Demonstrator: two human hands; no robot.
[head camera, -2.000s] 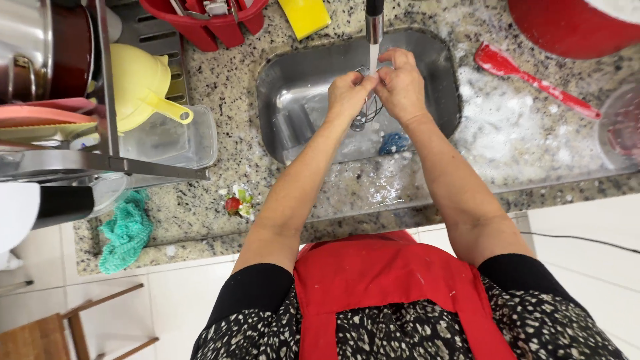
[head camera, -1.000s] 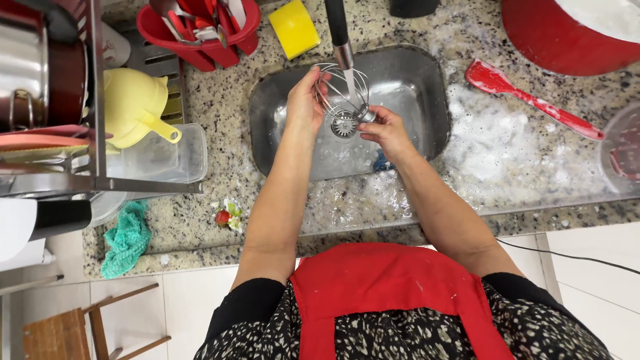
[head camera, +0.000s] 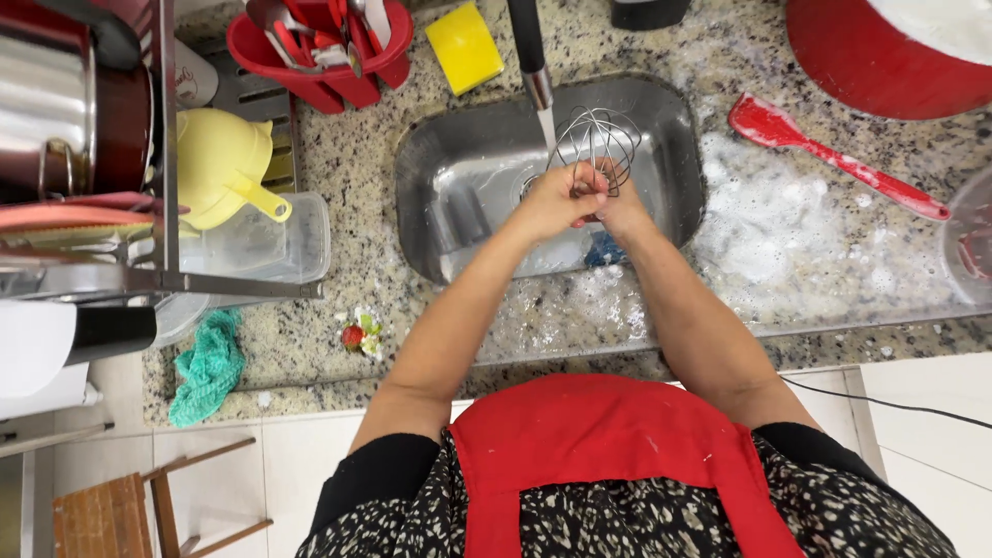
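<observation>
A wire whisk (head camera: 595, 139) is held over the stainless steel sink (head camera: 434, 167), its loops pointing to the back beside the running tap (head camera: 535, 66). My left hand (head camera: 559, 200) has its fingers at the lower part of the wires. Around the base of the whisk closes my right hand (head camera: 620, 203), partly behind the wires and the left fingers. The whisk's handle is hidden by the hands. A blue scouring pad (head camera: 603, 249) lies in the sink's front part, under my right wrist.
Foamy granite counter (head camera: 763, 225) with a red spatula (head camera: 833, 155) and a red pot (head camera: 876, 70) lies right. A yellow sponge (head camera: 465, 48) and red cutlery holder (head camera: 333, 85) stand behind. Left are a dish rack (head camera: 167, 155), yellow strainer (head camera: 225, 167), clear container (head camera: 306, 236), green cloth (head camera: 208, 368) and strawberry (head camera: 352, 336).
One second ago my hands were apart, the left at the wire loops and the right at the whisk's base. Now they are together at the base, and the loops point to the back.
</observation>
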